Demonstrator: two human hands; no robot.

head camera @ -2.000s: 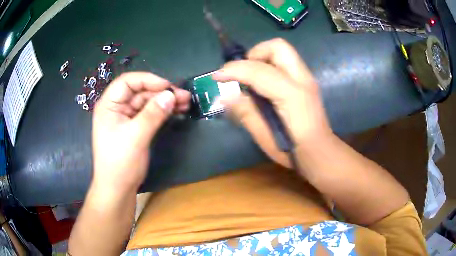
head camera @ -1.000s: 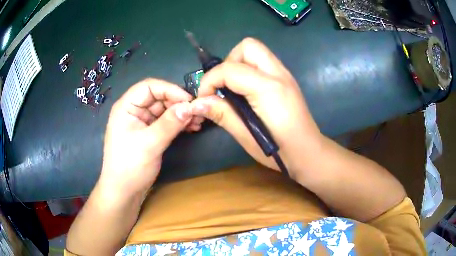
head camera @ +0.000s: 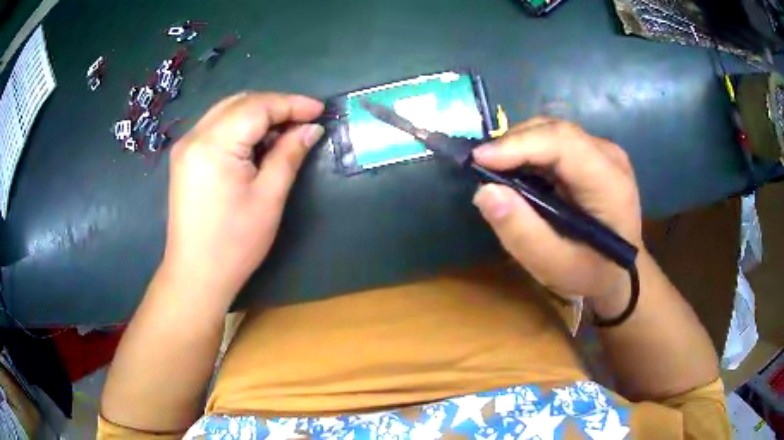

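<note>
A phone board assembly (head camera: 408, 120) lies flat on the dark green mat, a black frame around a green board with a pale central rectangle. A yellow tab shows at its right end. My right hand (head camera: 563, 193) holds the soldering iron (head camera: 559, 210) like a pen, its tip over the left part of the board; contact cannot be told. My left hand (head camera: 249, 155) is at the frame's left end, thumb and forefinger pinched around something dark and thin, perhaps lead wires, mostly hidden by the fingertips.
Several small wired components (head camera: 146, 107) lie in a loose pile on the mat at left. A white component tray (head camera: 26, 112) is at the far left. Another phone board (head camera: 542, 4) is cut off at the top edge. A tip cleaner pot (head camera: 768, 120) and a spattered plate (head camera: 670, 26) are at right.
The hands have moved apart and the board assembly is now uncovered. My right hand has moved right, with the iron's tip now over the board. The surroundings have shifted in the view.
</note>
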